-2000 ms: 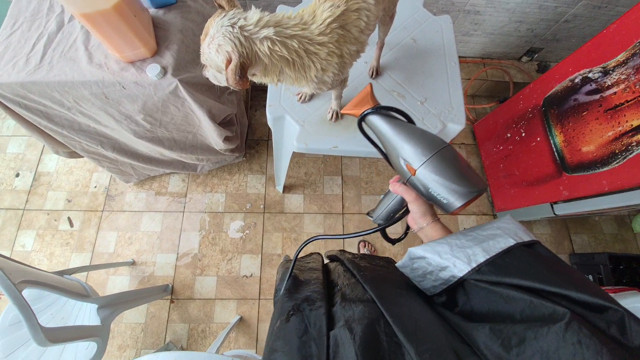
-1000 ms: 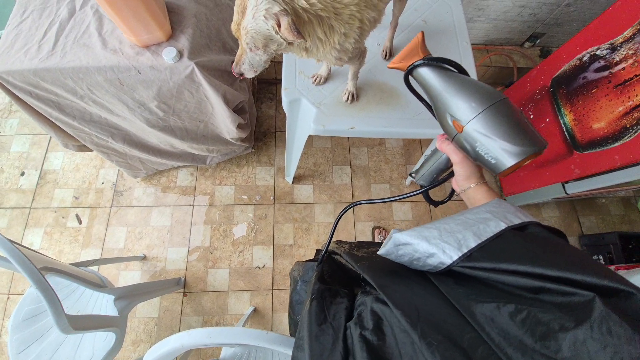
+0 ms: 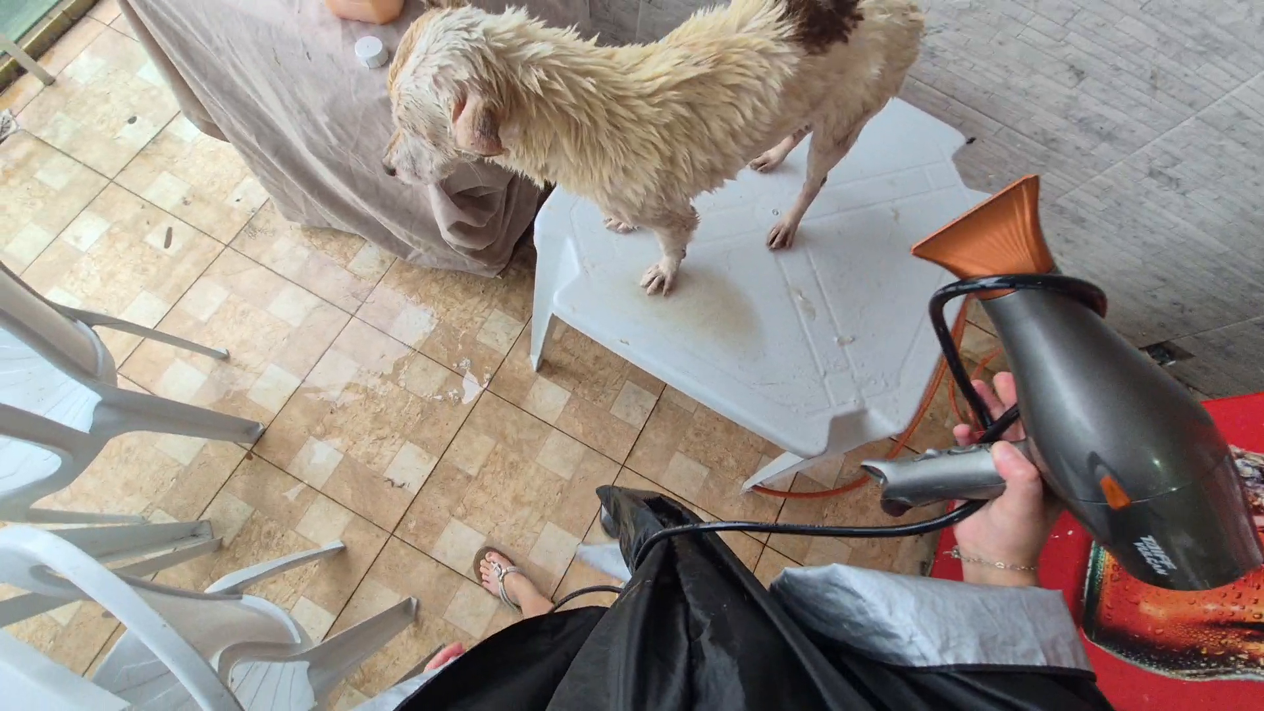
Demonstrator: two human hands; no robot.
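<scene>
My right hand [image 3: 1012, 494] grips the handle of a grey hair dryer [image 3: 1106, 395] at the right, its black cord looped around the barrel. An orange concentrator nozzle [image 3: 992, 232] on the dryer points up and left, to the right of the dog and apart from it. A damp-looking, cream-coloured dog [image 3: 632, 109] with a dark patch on its back stands on a white plastic table [image 3: 790, 326], its head turned left. The cord runs left over a black cape or apron [image 3: 691, 602] on my body. My left hand is out of sight.
White plastic chairs [image 3: 148, 415] stand at the left. A cloth-covered table [image 3: 286, 109] holds a white cap [image 3: 370, 51] and an orange container [image 3: 365, 8]. A grey tiled wall [image 3: 1106, 118], an orange hose [image 3: 820, 491] and a red surface with a printed bottle [image 3: 1165, 612] lie at the right.
The view has swung round and sits closer over the dog and table. The hair dryer stays in my right hand. More of the dog's back and hind legs now shows.
</scene>
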